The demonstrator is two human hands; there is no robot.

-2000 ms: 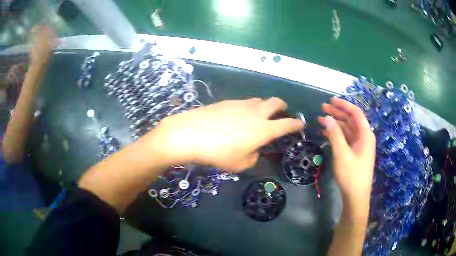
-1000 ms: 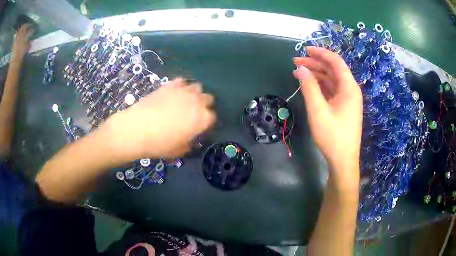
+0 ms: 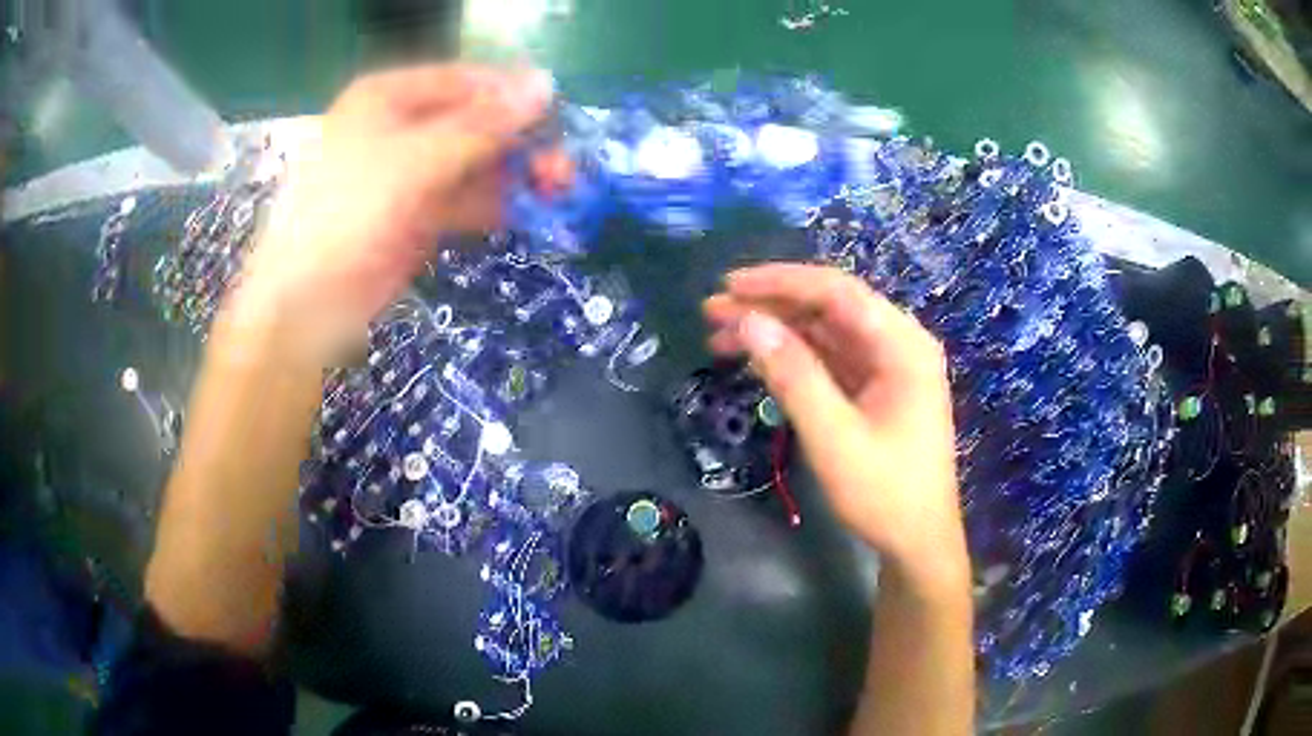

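My left hand (image 3: pixel 389 187) is blurred at the upper left, closed on one end of a blurred row of blue circuit boards (image 3: pixel 691 151) that stretches right toward the board pile (image 3: pixel 1043 374). My right hand (image 3: pixel 849 410) is beside the upper black round housing (image 3: pixel 724 427), fingers curled and thumb apart, with nothing visible in it. That housing has a green-ended cell and a red wire, and is partly behind the hand. A second black housing (image 3: pixel 636 568) with a green-ended cell lies lower left of it.
Tangled boards with white discs (image 3: pixel 417 417) lie left of the housings, one string hanging toward me. Greyer boards (image 3: pixel 202 252) lie at far left. Black housings with red wires (image 3: pixel 1223 503) lie at the right end. A pale edge rail (image 3: pixel 1194 252) borders the bench's far side.
My left hand has moved up and away and now holds the blurred blue row. More tangled boards lie left of the housings. My right hand is lower and nearer the upper housing. The view has shifted.
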